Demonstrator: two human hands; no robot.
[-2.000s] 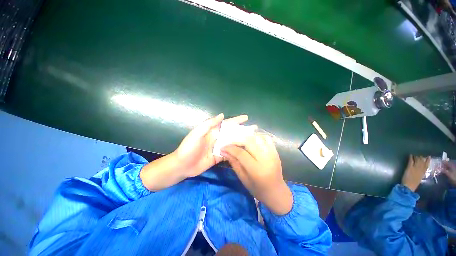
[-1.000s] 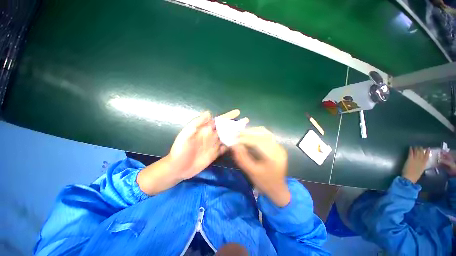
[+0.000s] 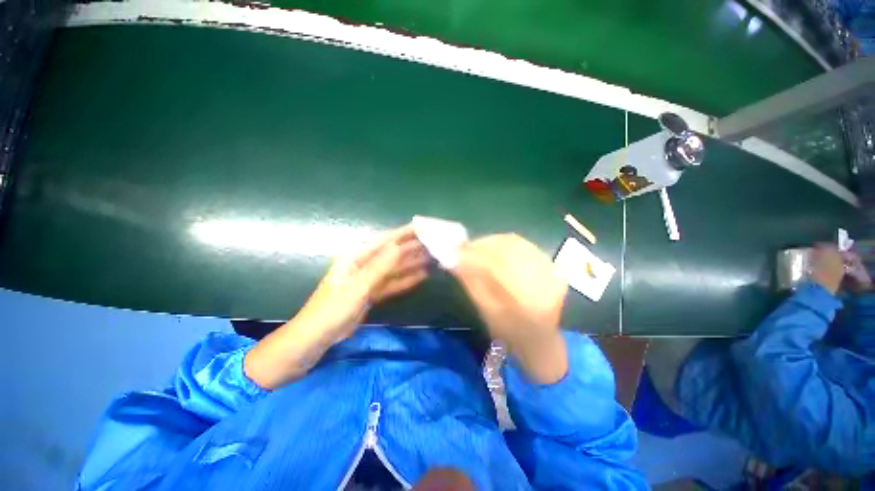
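A folded white wipe shows between my two hands over the front edge of the dark green bench. My right hand is blurred and holds the wipe at its lower right end with the fingertips. My left hand is beside the wipe, palm turned partly inward, fingers close together and slightly bent. Whether its fingers touch or hold the wipe cannot be told.
A white card with a small item on it lies right, near a thin tan stick. Behind stand a printed carton and silvery-topped bottle, with a white strip nearby. Another person's hands work far right.
The wipe now sticks up from my right fingertips instead of lying against my left palm. My left hand has turned and its fingers have closed up. The view has shifted, so bench items appear further left.
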